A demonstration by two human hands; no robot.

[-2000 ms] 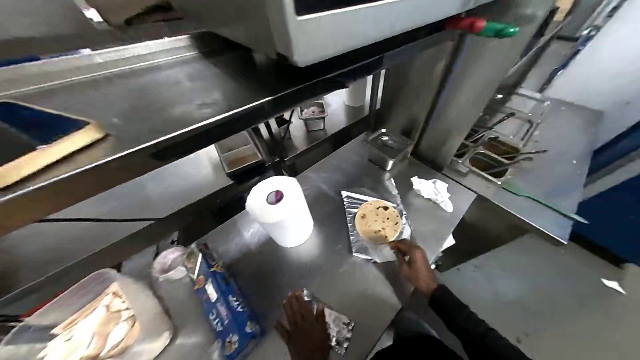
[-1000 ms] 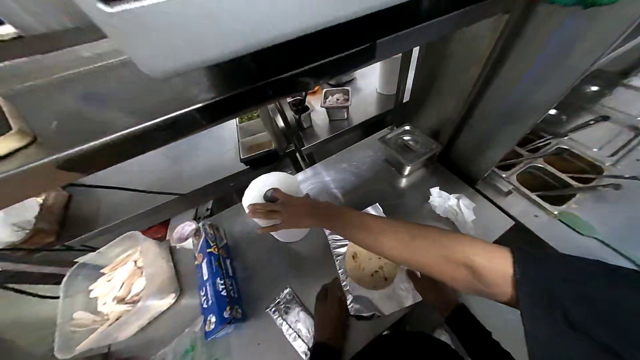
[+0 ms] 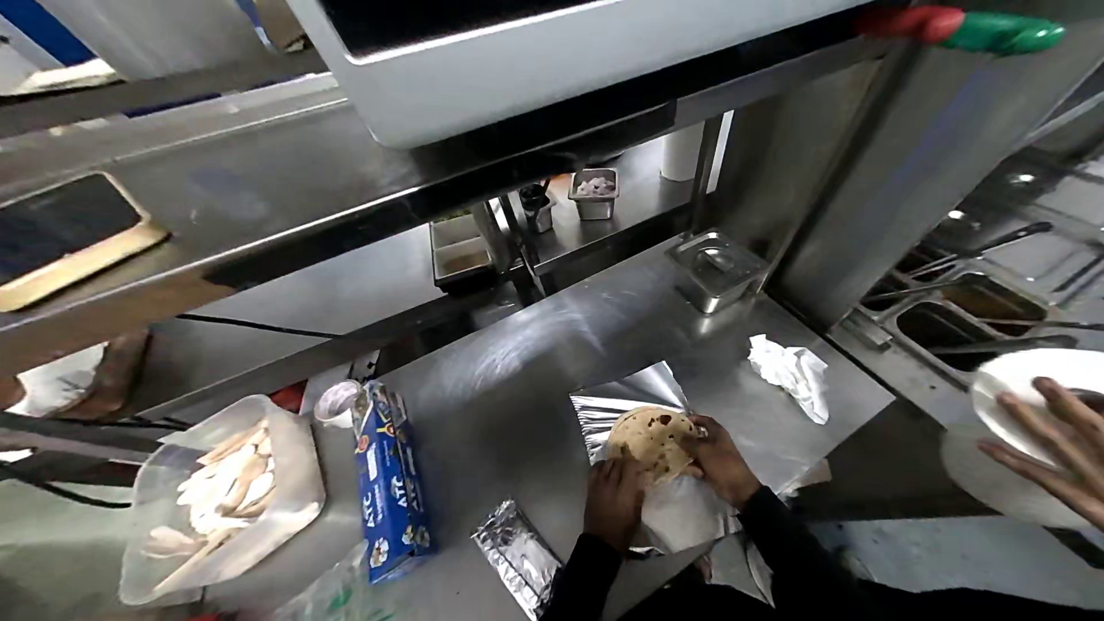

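A round browned flatbread [image 3: 651,442] lies over a sheet of aluminium foil [image 3: 634,390] with white paper [image 3: 681,515] at its lower side. My left hand [image 3: 614,504] rests its fingers on the flatbread's lower left edge. At the flatbread's right edge, my right hand [image 3: 723,461] grips the rim between thumb and fingers. Left of my left hand lies a flat foil-wrapped packet [image 3: 519,559]. Whether there is filling beneath the flatbread cannot be seen.
A blue box [image 3: 390,483] and a clear tub of pale strips [image 3: 233,492] stand left. Crumpled tissue [image 3: 789,373] and a lidded steel container [image 3: 718,269] are right. Another person's hand [image 3: 1056,440] holds a white roll [image 3: 1044,392] at far right. A steel shelf [image 3: 285,198] overhangs.
The white roll has left the steel table and is now at far right in the other person's hand; that person's arm no longer crosses in front of me. My left hand has moved onto the flatbread.
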